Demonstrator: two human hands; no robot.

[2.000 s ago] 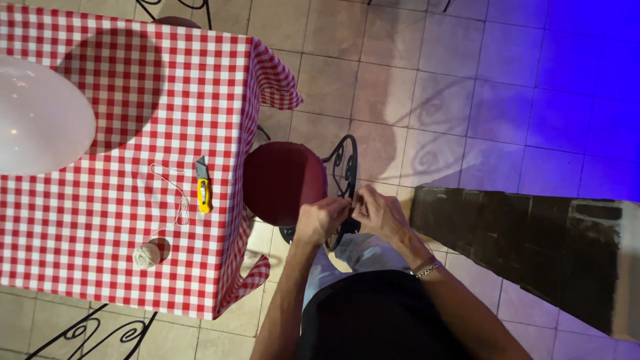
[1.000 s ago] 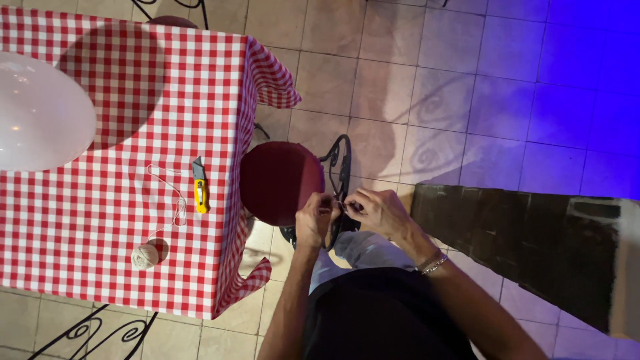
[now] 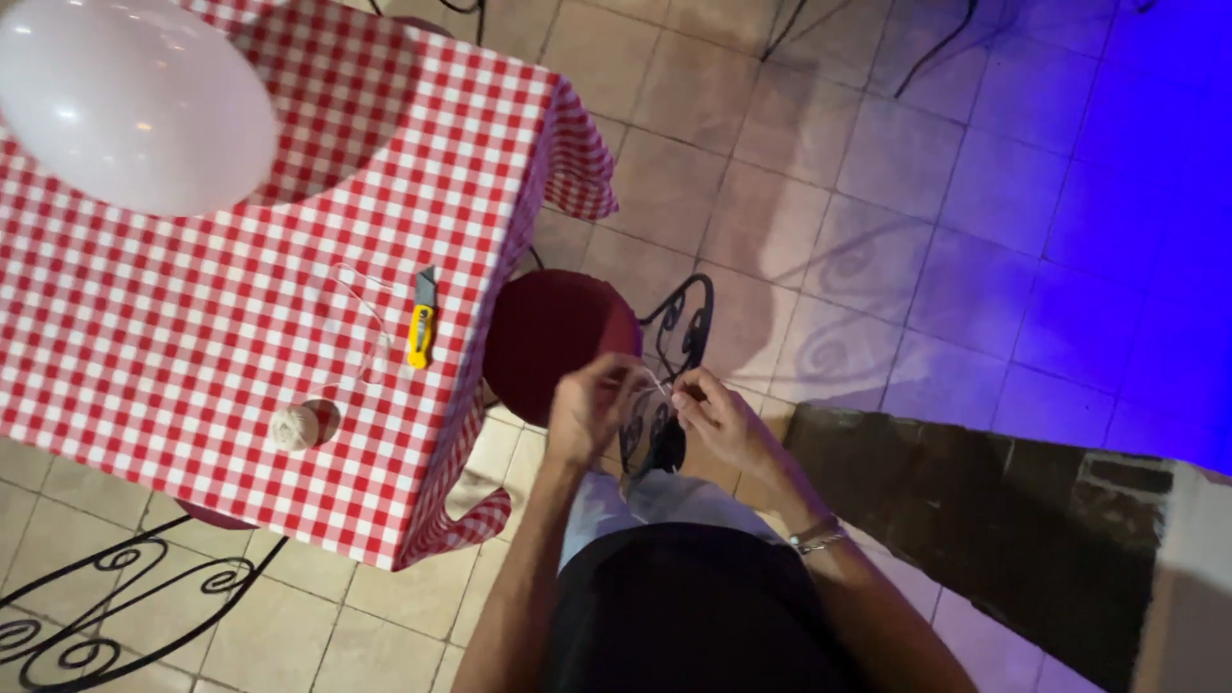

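Over the wrought-iron chair's back, my left hand (image 3: 595, 404) and my right hand (image 3: 717, 414) pinch a thin white string (image 3: 659, 381) stretched across the small gap between them. A bracelet circles my right wrist. Left of my hands, on a table with a red-and-white checkered cloth (image 3: 241, 327), lies a yellow utility knife (image 3: 422, 322) with its grey blade showing. Beside it a loose strand of string curls toward a small ball of cream string (image 3: 293, 427). A large white balloon (image 3: 140, 106) is at the upper left, casting a round shadow on the cloth.
A chair with a round dark-red seat (image 3: 558, 342) stands between the table and me. Another scrolled iron chair back (image 3: 125, 606) is at the lower left. A dark, rough-surfaced ledge or low wall (image 3: 972, 520) lies to the right. Thin dark metal legs (image 3: 938, 48) show at the top.
My hands have drawn slightly apart, and string now shows between them. The view has tilted.
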